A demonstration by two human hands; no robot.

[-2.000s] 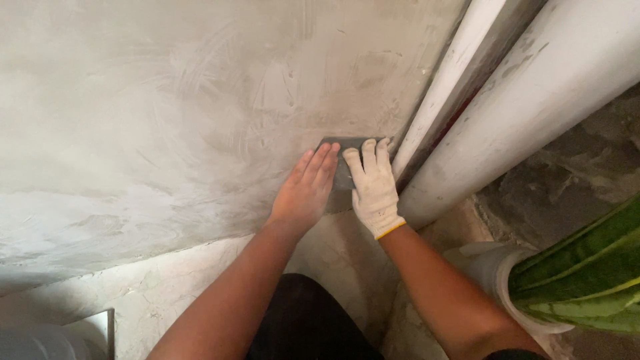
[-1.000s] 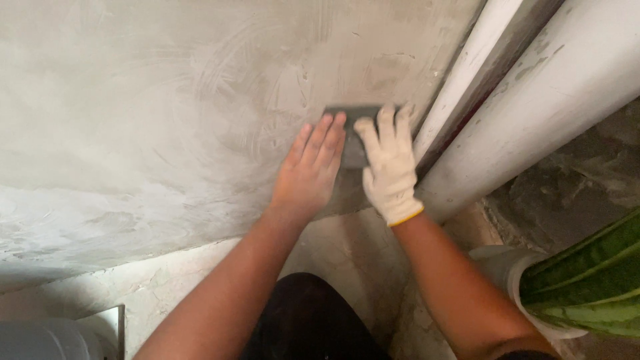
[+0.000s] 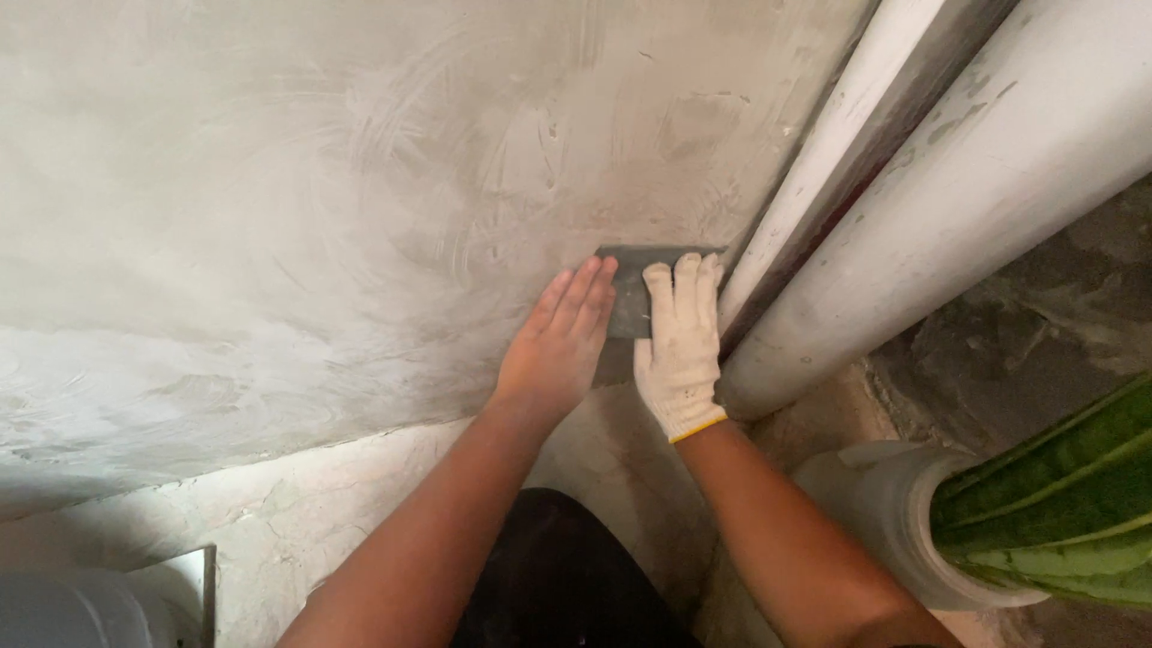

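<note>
A dark grey flat rectangular sheet (image 3: 631,297) lies against the plastered wall (image 3: 378,198), low down and close to the white post at the right. My bare left hand (image 3: 560,337) presses on its left edge with straight fingers held together. On its right part rests my right hand (image 3: 682,346), in a white knit glove with a yellow cuff edge, fingers extended and slightly apart. Neither hand is curled around the sheet. The gloved fingers hide its right side. Faint curved strokes mark the wall's surface.
Right of the hands stand a white post (image 3: 832,135) and a thick pale pipe (image 3: 936,189). A white pot (image 3: 927,540) with a green long-leaved plant (image 3: 1062,495) is at lower right. A grey container (image 3: 76,607) and a thin-edged panel (image 3: 184,580) sit lower left on the floor (image 3: 297,504).
Both hands and the sheet went up the wall between the first two frames and are lower again now. Both hands stayed on the sheet.
</note>
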